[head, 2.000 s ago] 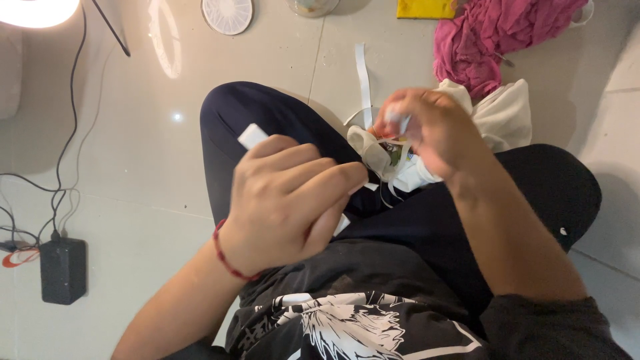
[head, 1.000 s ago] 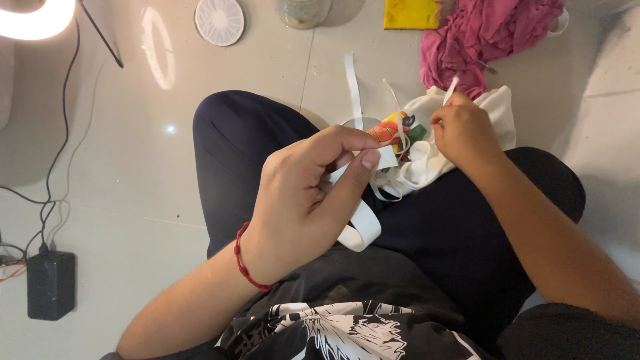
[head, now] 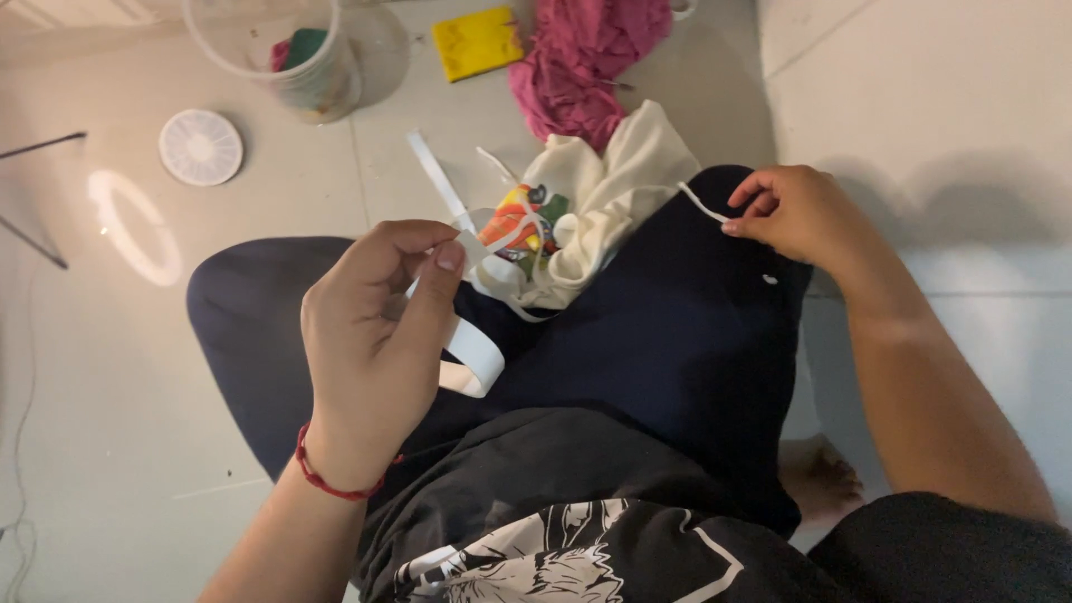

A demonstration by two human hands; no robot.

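Observation:
My left hand (head: pixel 385 318) pinches the end of a white flat strip (head: pixel 475 356) between thumb and forefinger; a loop of the strip hangs below the fingers. Out to the right, over my knee, my right hand (head: pixel 783 209) holds a thin white strip or cord (head: pixel 702 203) by its end. Between the hands lies a cream cloth (head: pixel 578 176) with a colourful printed or patterned part (head: pixel 519 226) in red, yellow and green. Another white strip (head: pixel 437 174) extends from behind my left fingertips across the floor. What that strip joins is hidden.
Beyond the cream cloth lie a crumpled pink cloth (head: pixel 578 67) and a yellow flat piece (head: pixel 477 43). A clear plastic tub (head: pixel 322 92) with coloured bits and a round white lid (head: pixel 201 147) stand at the upper left. A thin cable (head: pixel 21 444) runs along the left.
My right hand has moved right, away from the cream cloth, with the thin white piece in its fingers. My left hand still pinches the white strip. The view has shifted.

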